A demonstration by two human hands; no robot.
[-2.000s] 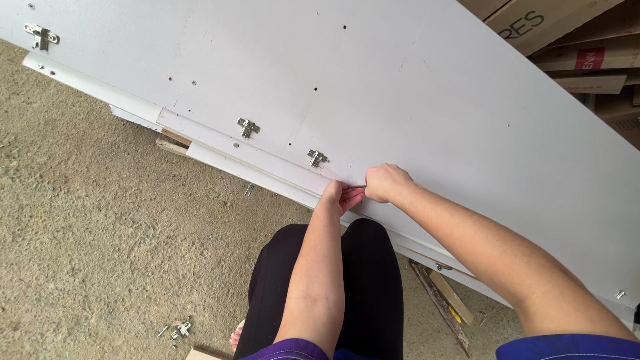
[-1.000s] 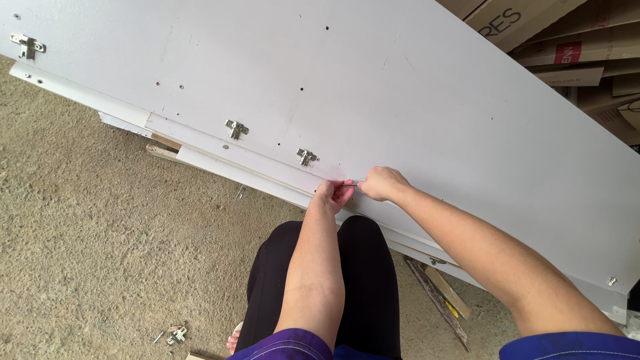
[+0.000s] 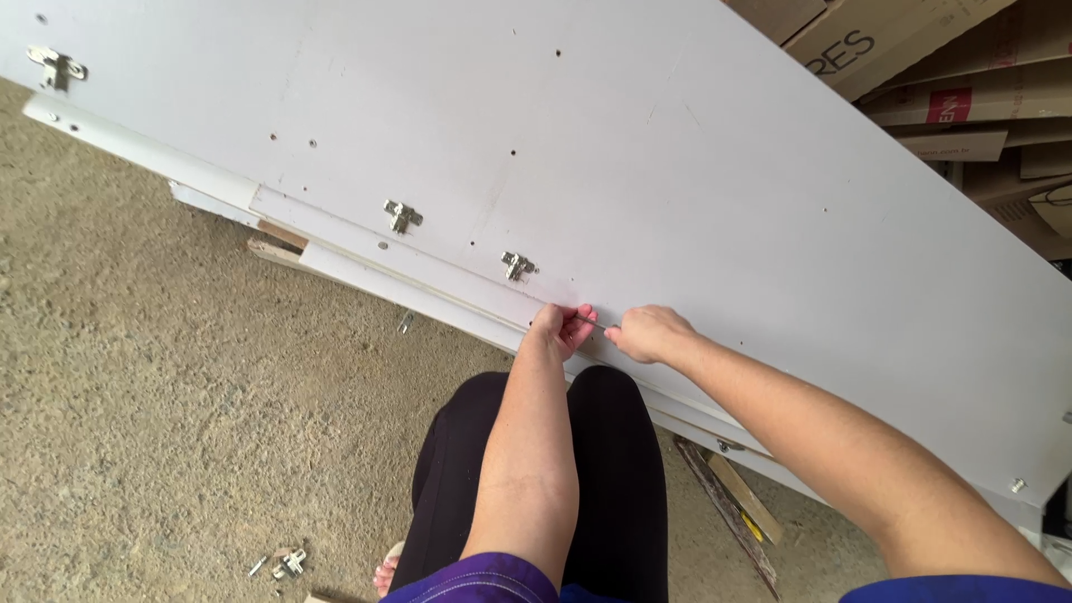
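A large white panel (image 3: 670, 209) with drilled holes lies across the view, over other white boards. Near its front edge, my left hand (image 3: 568, 329) has its fingers around the tip end of a thin metal shaft (image 3: 593, 322), probably a screwdriver's. The other end runs into my right hand (image 3: 651, 333), which is closed on it; the handle is hidden. What the tip touches is hidden by my left fingers. Metal hinge plates are on the panel: one (image 3: 518, 265) just up and left of my left hand, another (image 3: 403, 216) farther left, a third (image 3: 57, 69) at the far left.
Flattened cardboard boxes (image 3: 904, 50) are stacked at the upper right. Rough concrete floor (image 3: 209, 377) spreads at the left, with loose metal fittings (image 3: 289, 564) at the lower left. Wooden strips (image 3: 729, 511) lie under the boards, right of my knees.
My right hand has moved slightly away from my left hand, and more of the metal shaft shows between them. My left hand stays at the panel's front edge.
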